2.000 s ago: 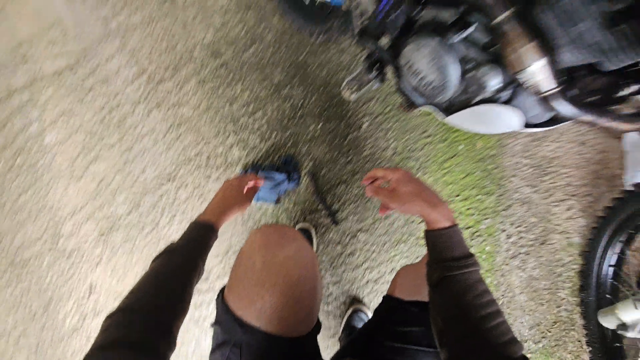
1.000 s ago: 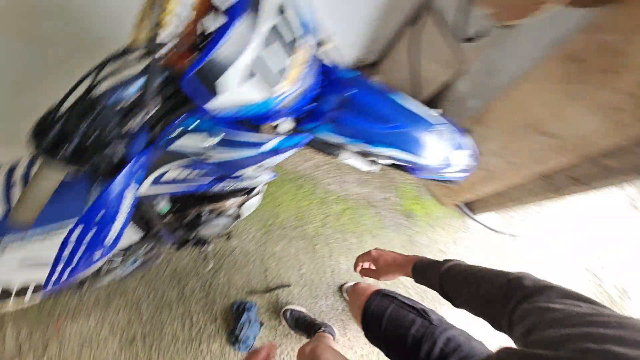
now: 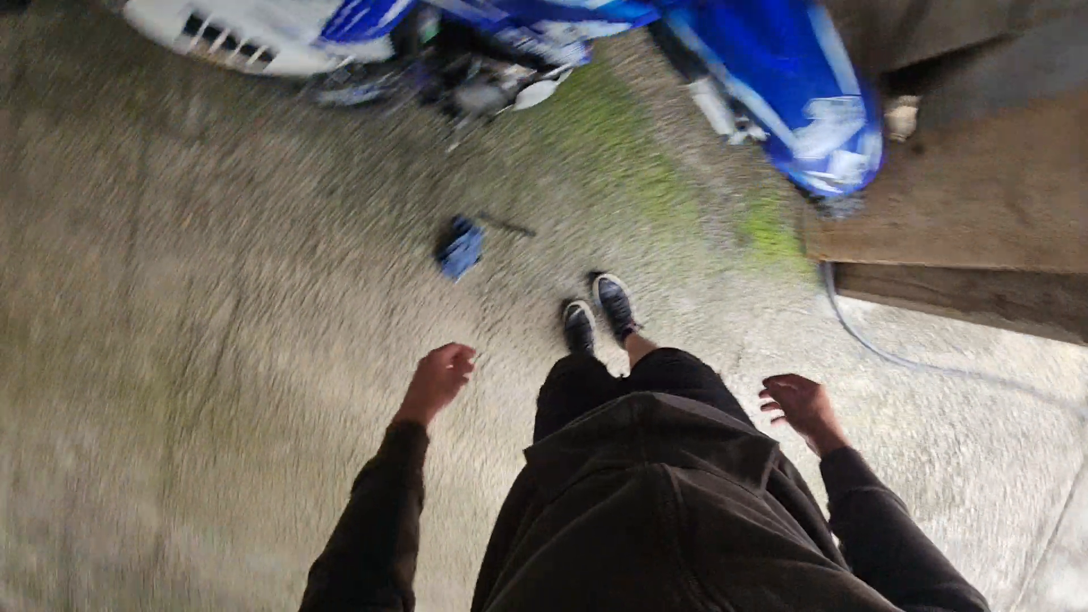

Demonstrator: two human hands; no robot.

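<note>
My left hand (image 3: 439,380) hangs over the concrete at my left side, fingers loosely curled, holding nothing that I can see. At my right side my right hand (image 3: 801,410) hovers with its fingers apart and nothing in it. A crumpled blue cloth (image 3: 461,248) lies on the ground beyond my left hand, out of its reach. Beside the cloth is a thin dark tool (image 3: 507,225), too blurred to name. A blue and white dirt bike (image 3: 544,25) stands across the top, partly cut off by the frame edge.
The bike's blue front fender (image 3: 816,110) juts toward a brown wooden structure (image 3: 952,212) at the right. From its corner a grey hose or cable (image 3: 892,357) runs over the concrete. My dark shoes (image 3: 603,310) are on the ground, near the cloth. Green growth tints the floor.
My left hand was at the blue cloth two seconds ago; now it is away from it, and the cloth lies on the ground. My body is now upright. The view has swung strongly.
</note>
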